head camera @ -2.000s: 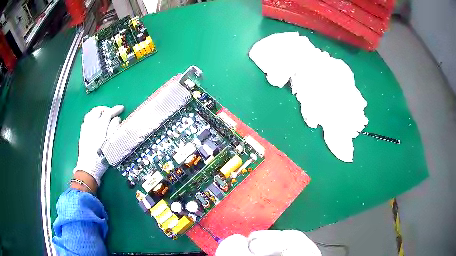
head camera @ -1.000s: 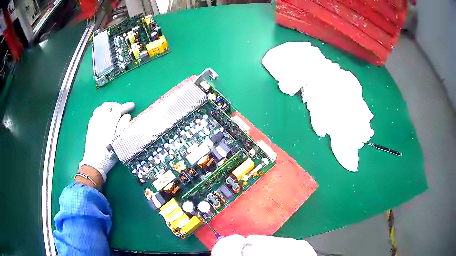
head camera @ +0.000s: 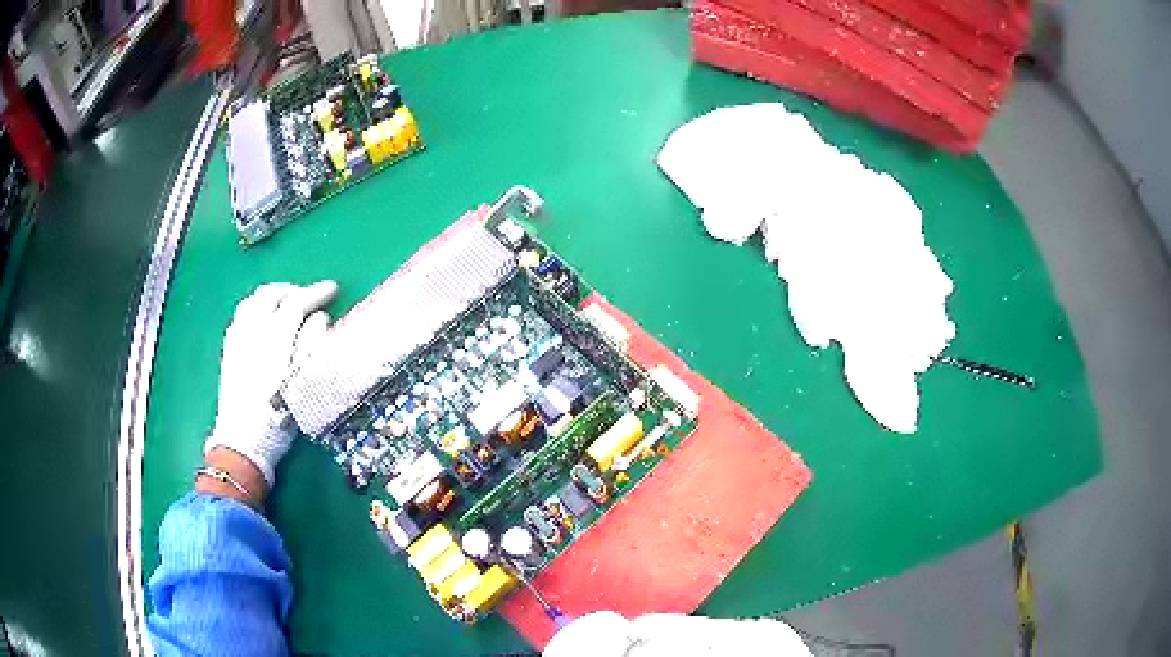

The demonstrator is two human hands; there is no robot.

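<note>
A green power supply board point(head camera: 494, 430) lies tilted on a red foam pad point(head camera: 700, 513), its grey ridged heat sink point(head camera: 405, 327) along the upper left edge. My gloved left hand point(head camera: 263, 372) grips the board at the heat sink's left end, thumb below hidden in part. My gloved right hand point(head camera: 674, 635) is cut off by the bottom edge. A thin dispensing needle point(head camera: 538, 596) with a purple hub sticks out from it, its tip by the board's lower corner near the yellow capacitors point(head camera: 450, 565). The syringe barrel cannot be made out against the white glove.
A second board point(head camera: 321, 148) lies at the upper left beside the metal rail point(head camera: 164, 276). Stacked red foam pads point(head camera: 860, 64) stand at the upper right. A crumpled white cloth point(head camera: 835, 257) lies at the right, with a thin dark patterned rod point(head camera: 986, 371) sticking out.
The camera view has shifted slightly. My left hand stays at the heat sink's end, and the needle stays near the board's lower corner.
</note>
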